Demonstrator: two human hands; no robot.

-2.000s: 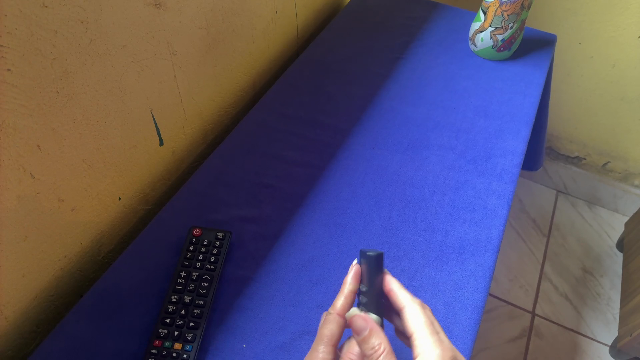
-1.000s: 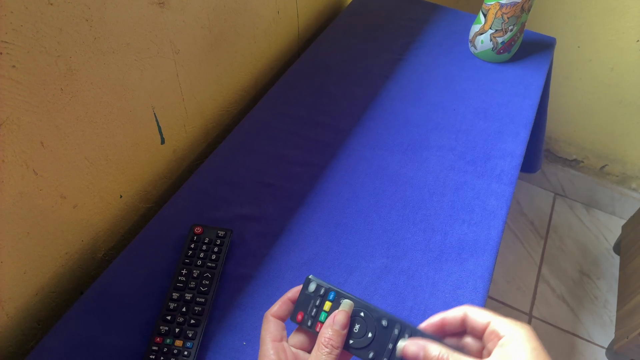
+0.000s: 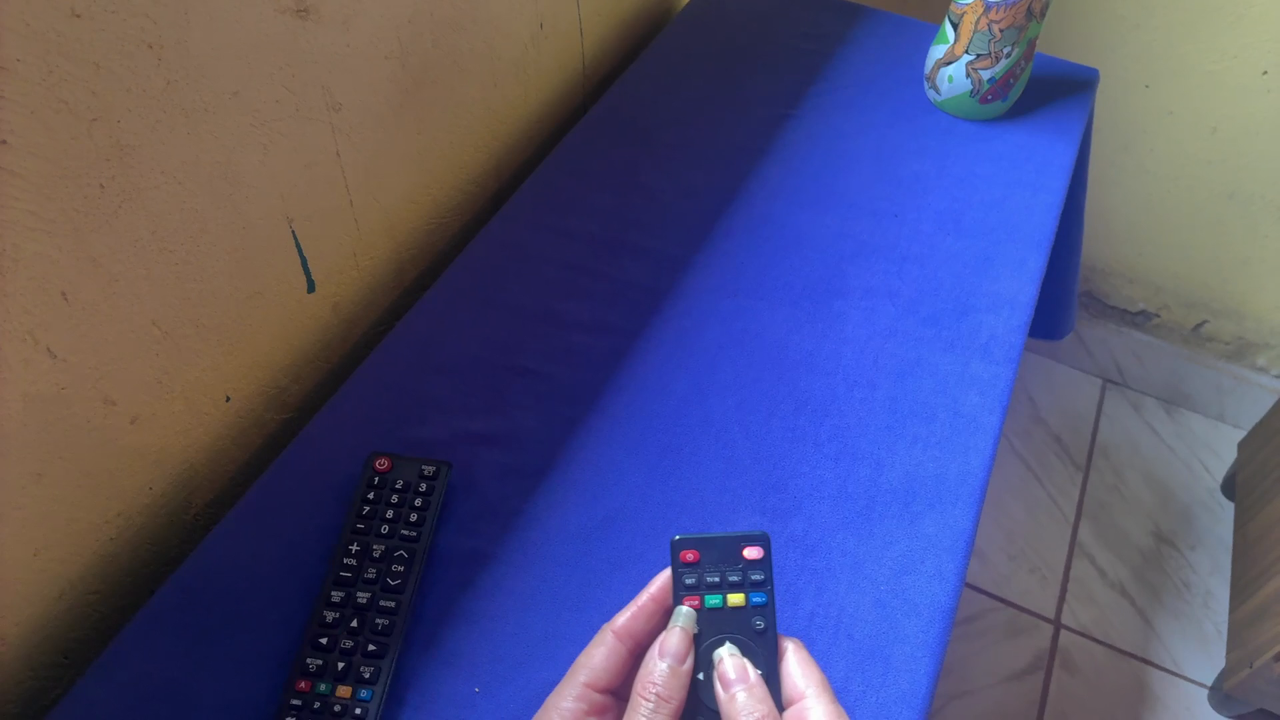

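A small black remote control (image 3: 722,566) with coloured buttons is held upright, button face towards me, near the bottom middle of the view. My left hand (image 3: 635,660) grips its left side, the thumb lying over the buttons below the red one. My right hand (image 3: 765,685) holds the right side, with its thumb on the round pad. The lower end of this remote is out of view. To the left, a longer black remote control (image 3: 372,580) with number keys lies on the blue cloth (image 3: 780,330), its bottom end cut off by the frame.
A container with a dinosaur print (image 3: 985,60) stands at the table's far right corner. The orange-brown wall (image 3: 200,250) runs along the left side. Beyond the table's right edge are floor tiles (image 3: 1130,560) and a piece of wooden furniture (image 3: 1255,580).
The small remote was edge-on two seconds ago, then slanted with its buttons showing. Now it is upright in both hands. The longer remote has not moved.
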